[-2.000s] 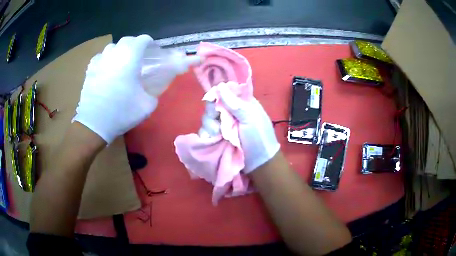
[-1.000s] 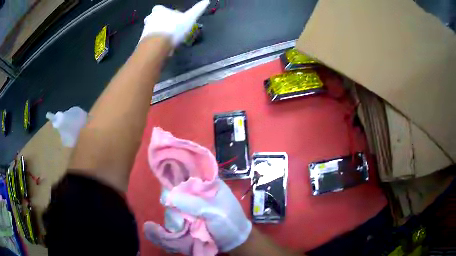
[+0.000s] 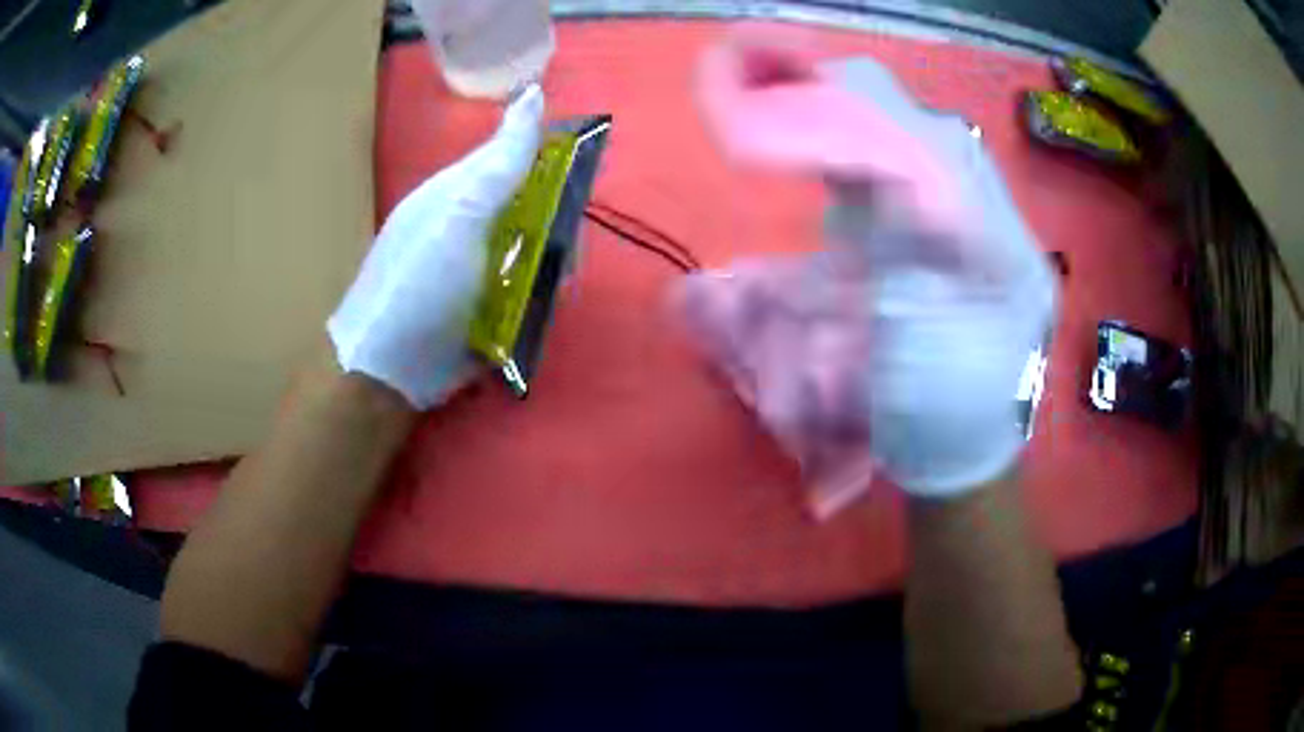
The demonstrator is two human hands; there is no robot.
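My left hand (image 3: pixel 436 272), in a white glove, holds a wired module (image 3: pixel 532 250) tilted on its edge above the red mat. Its yellow face is towards the palm and its dark side faces right. Its thin dark lead wires (image 3: pixel 644 236) run right towards the cloth. My right hand (image 3: pixel 955 315), gloved and blurred by motion, holds the bunched pink cloth (image 3: pixel 801 343) over the mat's right half. The fingers are partly hidden by the cloth.
A translucent bottle (image 3: pixel 491 43) is at the mat's top edge. A cardboard sheet (image 3: pixel 272 215) with several yellow-faced modules (image 3: pixel 103 136) lies left. More yellow-faced modules (image 3: pixel 1083 123) are top right. A black module (image 3: pixel 1140 375) lies at right beside upright cardboard dividers (image 3: pixel 1258 372). Another module is mostly hidden behind my right hand.
My left hand has come back from the dark surface beyond the mat and now holds a module over the mat. The bottle now shows at the mat's top edge. The view has turned.
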